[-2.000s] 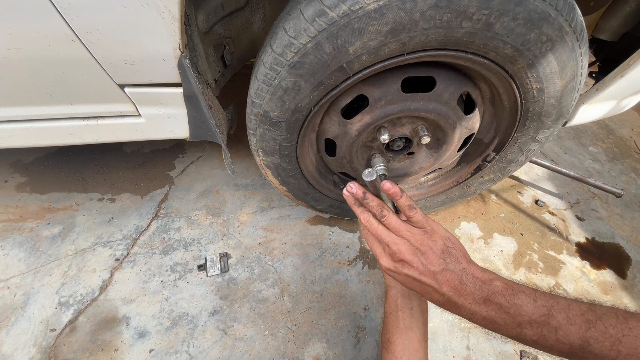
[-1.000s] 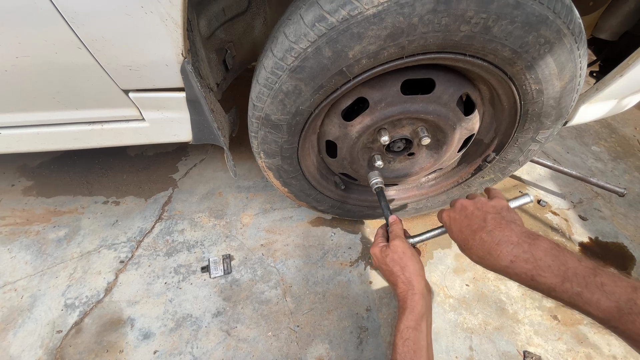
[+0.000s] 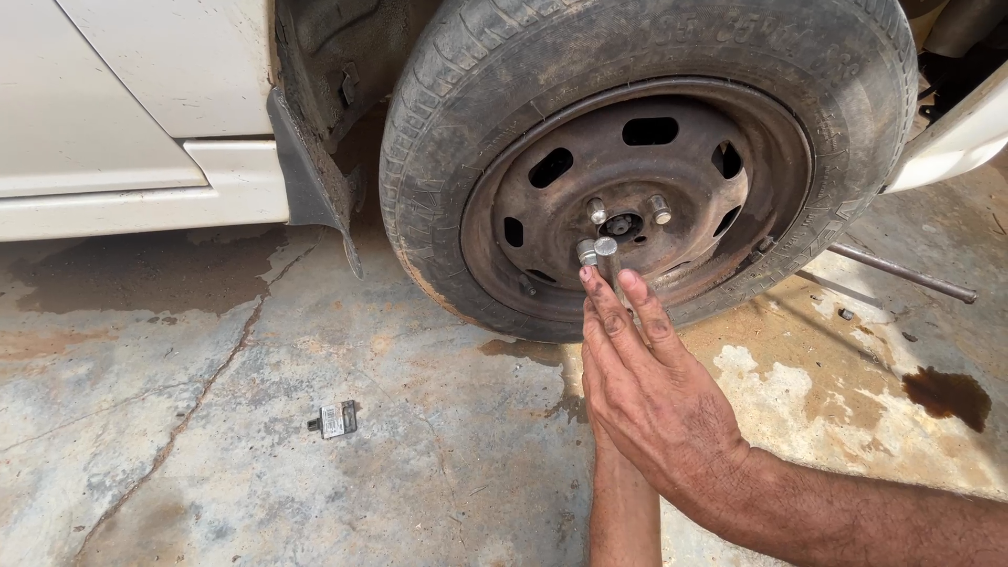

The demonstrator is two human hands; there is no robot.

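A steel car wheel [image 3: 551,193] with a black tyre [image 3: 429,173] stands on the concrete. Chrome wheel nuts [image 3: 660,210] show around its hub. At the lower left nut sits the socket [image 3: 587,252] of a wrench, whose sliding T-bar [image 3: 605,248] points up beside it. My right hand [image 3: 665,394] lies along the bar with its fingers extended, palm turned away from view. Behind it is my left hand [image 3: 592,394], mostly hidden; only its forearm and a sliver of the hand show, so its grip on the wrench cannot be made out.
The white car body [image 3: 142,189] and a loose-edged black mud flap [image 3: 303,173] are left of the tyre. A metal bar [image 3: 906,272] reaches out beneath the wheel at right. A small labelled electronic part [image 3: 337,420] lies on the cracked concrete, and a dark stain [image 3: 946,398] is at right.
One second ago my right hand gripped the T-bar's right end and the bar pointed right. Now the bar points up, and my right hand is flat along it, in front of my left.
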